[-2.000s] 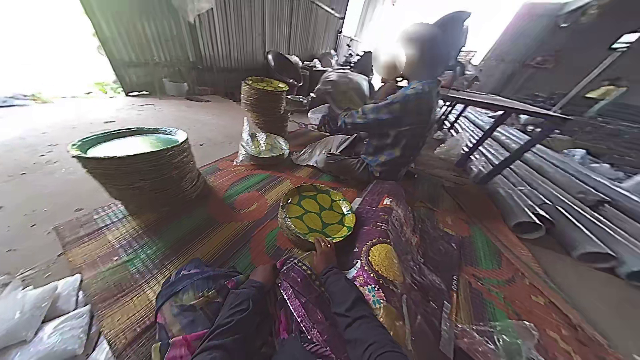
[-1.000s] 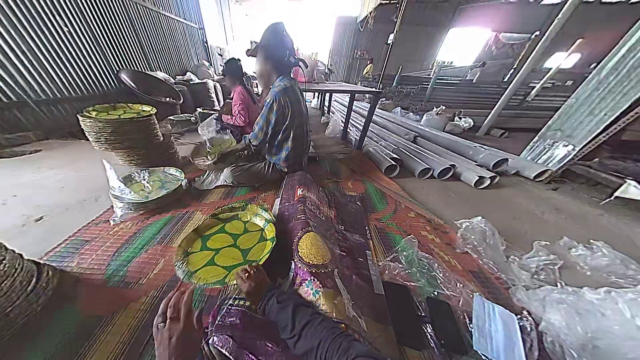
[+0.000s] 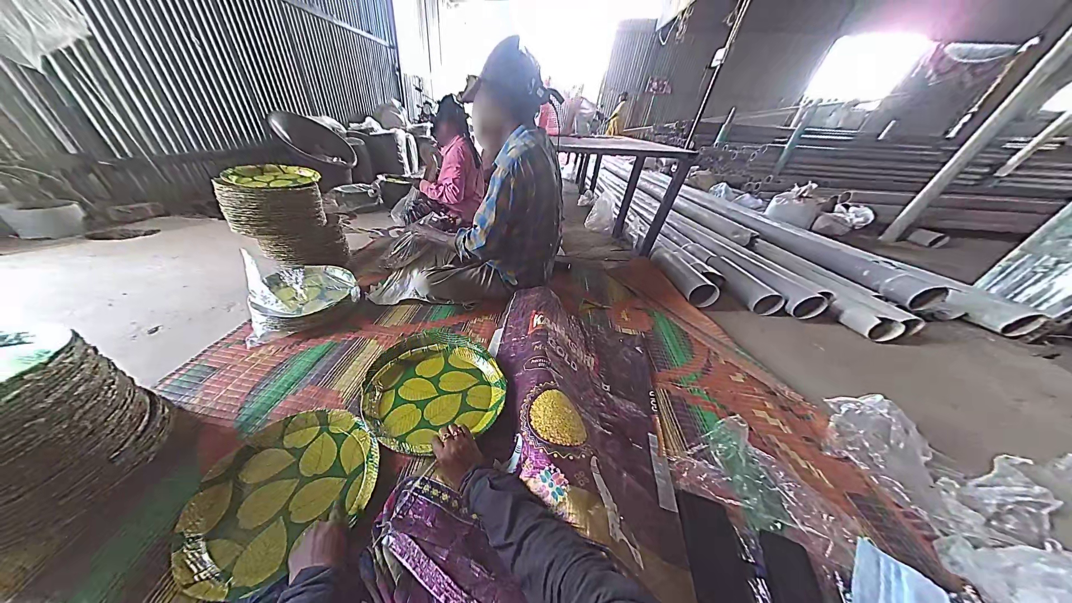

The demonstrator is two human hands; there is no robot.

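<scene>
My left hand (image 3: 320, 544) is at the lower right rim of a round green plate with a yellow leaf pattern (image 3: 280, 494), its fingers over the edge. A second leaf-patterned plate (image 3: 435, 394) lies just beyond, on the mat, and my right hand (image 3: 456, 452) rests on its near rim, rings showing on the fingers. Whether more plates lie beneath it cannot be told. At the far left stands a tall stack of plates (image 3: 75, 427). A purple printed sack (image 3: 544, 368) lies right of the second plate.
A person in a checked shirt (image 3: 519, 209) sits ahead, another in pink (image 3: 459, 180) beyond. Left of them are a plate stack (image 3: 276, 218) and plastic-wrapped plates (image 3: 301, 297). Pipes (image 3: 754, 276) lie near a table (image 3: 624, 146); clear plastic bags (image 3: 997, 511) lie at right.
The view has swung right since the earliest frame. My left hand, raised beside the single plate one second ago, is now at a plate left of it. My right hand remains at the farther plate's rim.
</scene>
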